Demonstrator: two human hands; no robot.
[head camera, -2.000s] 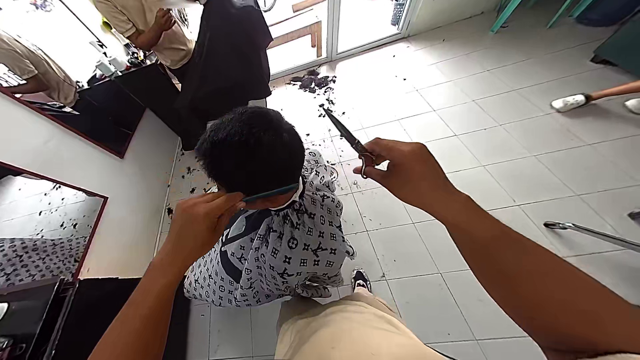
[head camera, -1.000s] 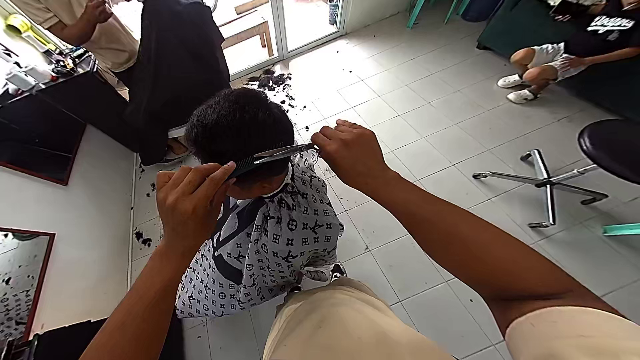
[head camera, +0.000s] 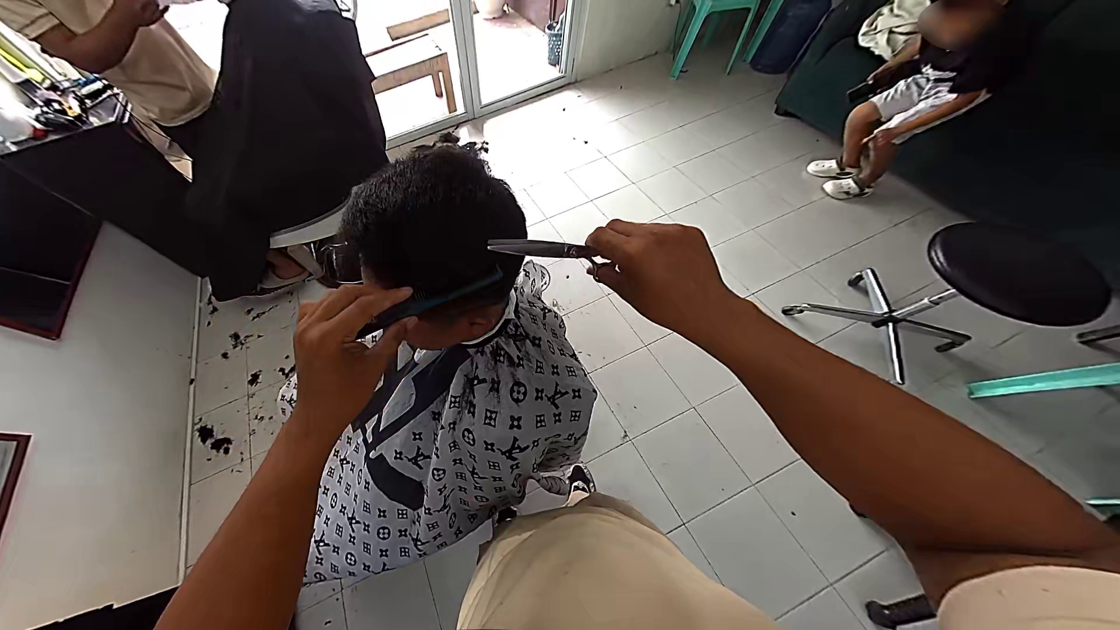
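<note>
A seated person's head with short black hair (head camera: 433, 210) is in front of me, above a white barber's cape (head camera: 516, 394) with a dark pattern and loose hair clippings on it. My left hand (head camera: 341, 350) grips a dark comb (head camera: 455, 291), which lies against the side of the hair above the ear. In my right hand (head camera: 661, 271) are haircutting scissors (head camera: 542, 249); their blades point left, beside the hair and above the comb. Whether the blades are fully closed cannot be told.
A person (head camera: 140, 61) stands upper left beside someone under a black cape (head camera: 284, 131). A counter (head camera: 79, 131) with tools is at left. Cut hair (head camera: 214, 437) litters the tiles. A wheeled stool (head camera: 1019, 273) stands right; a person (head camera: 910, 105) sits on a dark sofa (head camera: 814, 79).
A second ago the scissors lay along the comb at the hair; now they are apart from it, with my right hand drawn back. Two seconds ago the blades pointed up, away from the head.
</note>
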